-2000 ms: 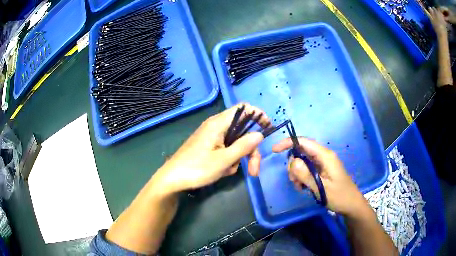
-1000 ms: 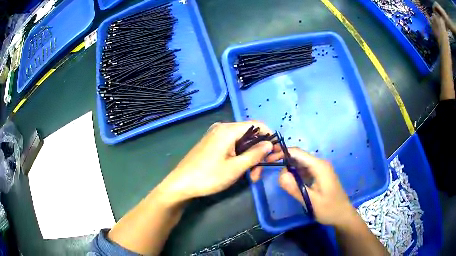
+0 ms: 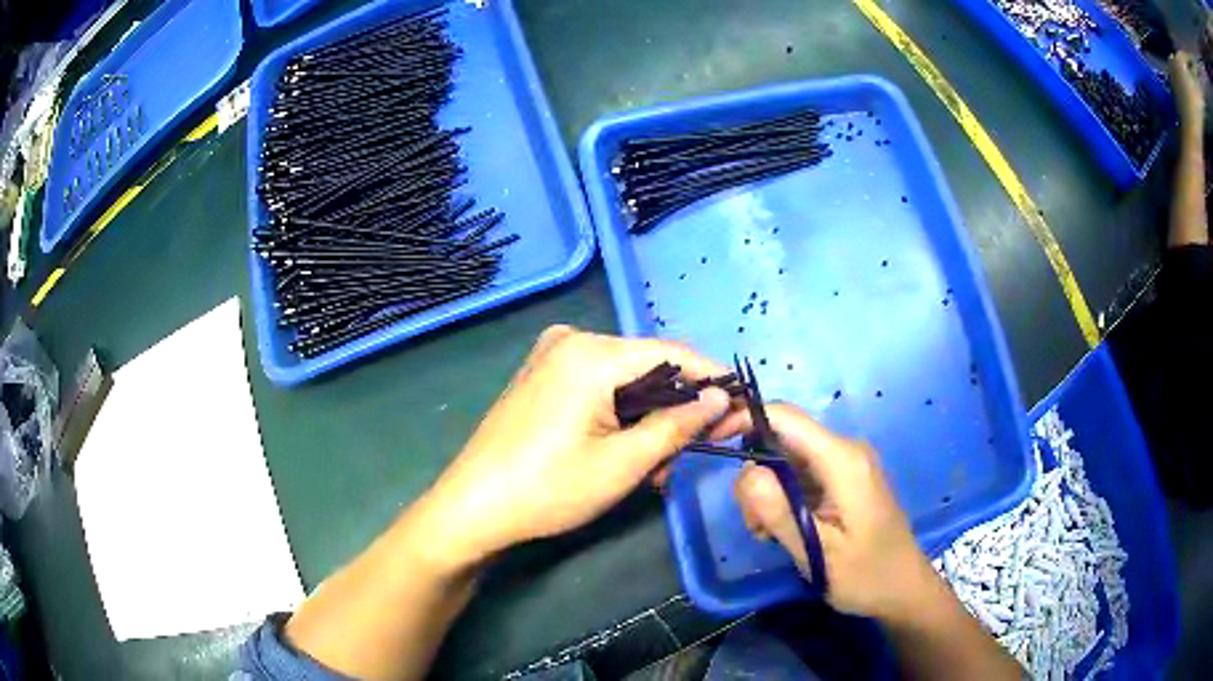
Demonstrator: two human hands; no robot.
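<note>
My left hand [image 3: 572, 432] holds a small bunch of black sleeved cables [image 3: 652, 395] over the near left edge of the blue work tray [image 3: 865, 306]. My right hand [image 3: 831, 512] holds dark scissors [image 3: 796, 506] with the blades pointing away from me, at the ends of the cables between thumb and fingers. Whether the blades touch a cable cannot be told. A row of black cables [image 3: 718, 162] lies at the work tray's far left, with small black offcuts scattered on its floor. The blue supply tray [image 3: 539, 226] to the left is piled with black cables.
A white sheet [image 3: 186, 492] lies at the left beside a grey-brown block [image 3: 83, 406] and a clear plastic bag [image 3: 24, 412]. A blue bin of white parts [image 3: 1051, 559] is at the lower right. Another person's arm [image 3: 1188, 153] is at the right by a blue parts tray [image 3: 1131, 160].
Both hands have moved slightly down and closer together than two seconds ago. The scissors now stand across the cable ends. The camera view has shifted a little.
</note>
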